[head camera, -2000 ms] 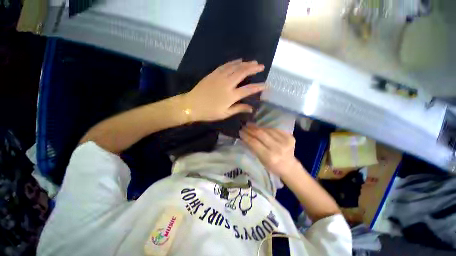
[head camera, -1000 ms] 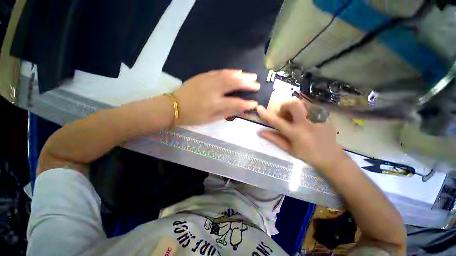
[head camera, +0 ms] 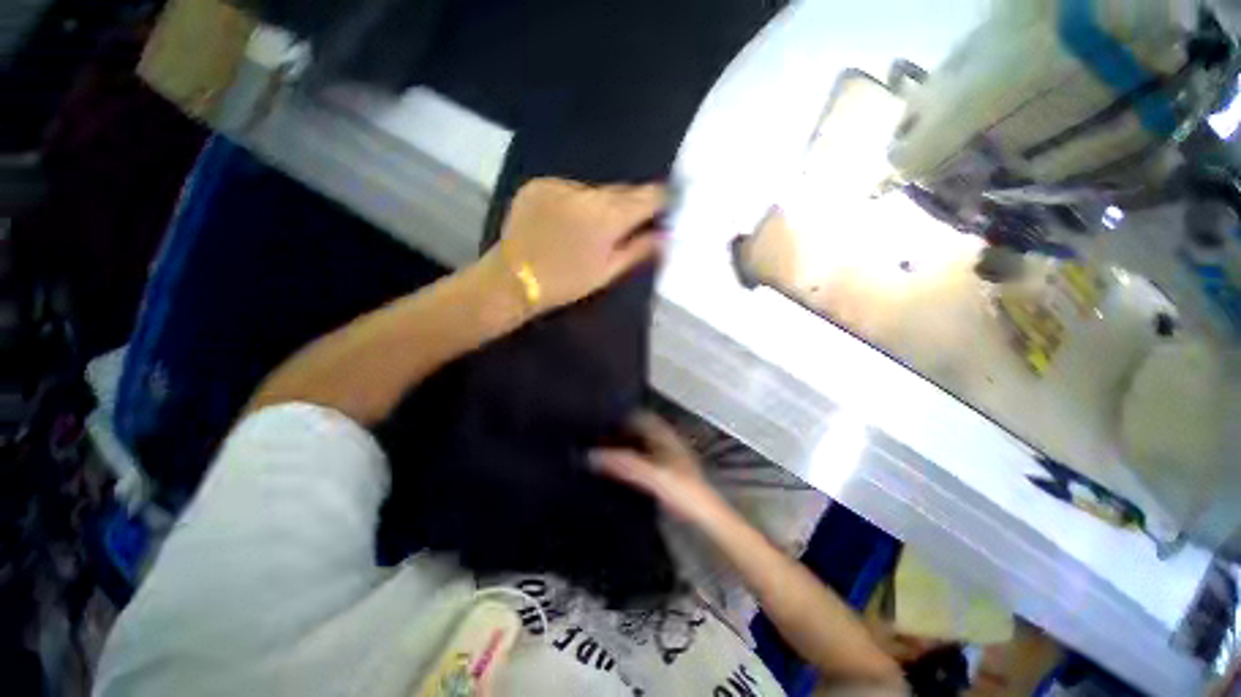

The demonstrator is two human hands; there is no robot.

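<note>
A long black cut panel (head camera: 578,116) runs over the table's front edge and down to the wearer's lap, where it is bunched. My left hand (head camera: 578,234) holds the panel at the table edge, fingers bent over its right border. My right hand (head camera: 657,470) is lower, at the cloth's right side over the lap; it is blurred, with fingers on or against the cloth, and its grip is unclear. The sewing machine head (head camera: 1041,102) stands to the right; the cloth lies left of its lit needle area, apart from it.
Stacked black pieces (head camera: 395,48) lie on the table at the left. Thread snips (head camera: 1089,493) lie near the table's right front. A dark blue crate (head camera: 184,313) is at the left below the table. A pale yellowish block (head camera: 946,599) is in a box at lower right.
Both hands have moved away from the needle area. The panel now hangs over the table edge onto the lap. The right hand has dropped below the table edge, and the view has shifted.
</note>
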